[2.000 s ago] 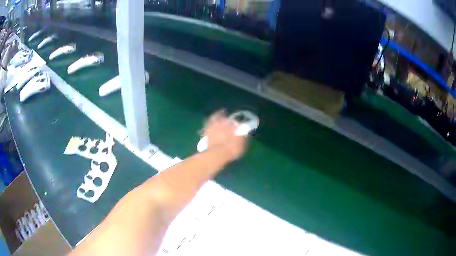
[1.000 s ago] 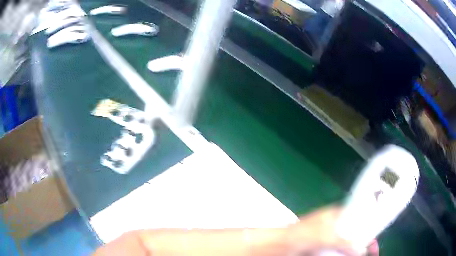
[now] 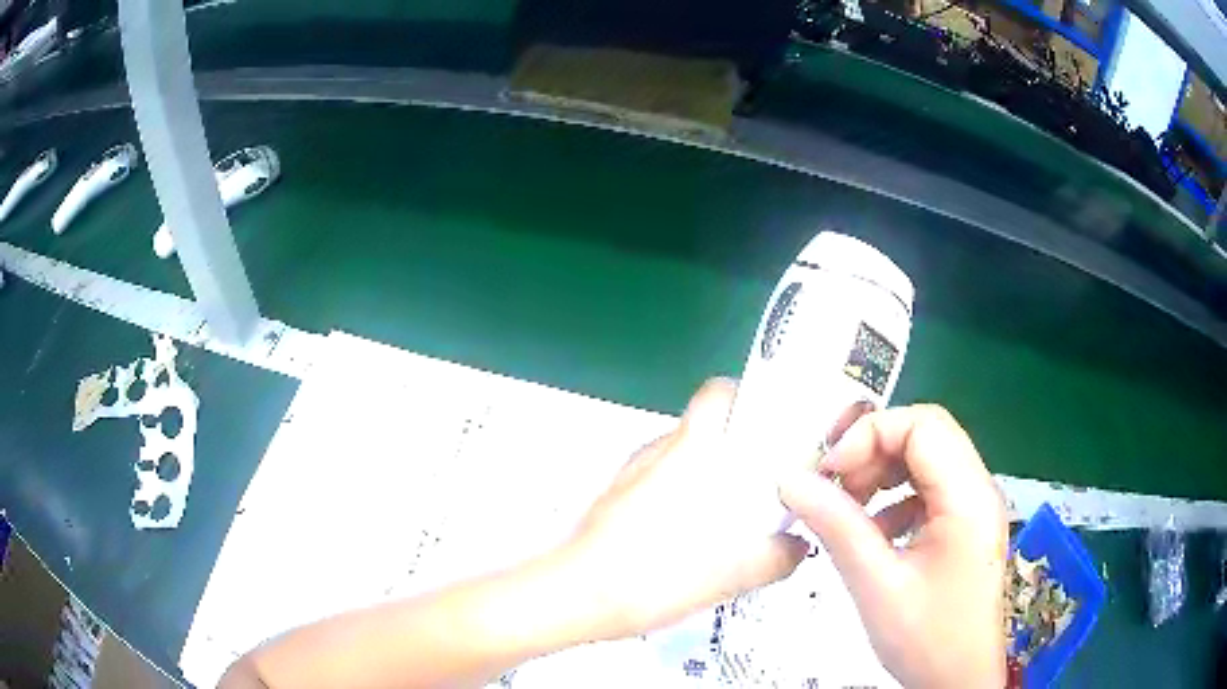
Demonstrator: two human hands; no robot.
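Observation:
A white handset point(image 3: 807, 353) stands tilted over the paper mat, wide head up, its front towards me. A dark display window shows on its face, and a dark ribbed vent on its side. My left hand point(image 3: 673, 518) is closed around its lower part. My right hand point(image 3: 915, 525) has thumb and index finger pinched at the handset's front below the display; the fingers hide the button area. Whether they hold a small piece, I cannot tell.
A white printed paper mat point(image 3: 363, 471) lies under the hands. A blue bin point(image 3: 1093, 572) with scraps is at right, clear bags point(image 3: 1165, 572) beyond. An off-white die-cut sheet point(image 3: 164, 464) lies left. A post point(image 3: 189, 175) rises by the green belt point(image 3: 538, 242), which carries handsets point(image 3: 94, 186).
My left hand reached over the belt, took up a handset and brought it to the middle over the paper. My right hand has come into view at its front. The view has turned right.

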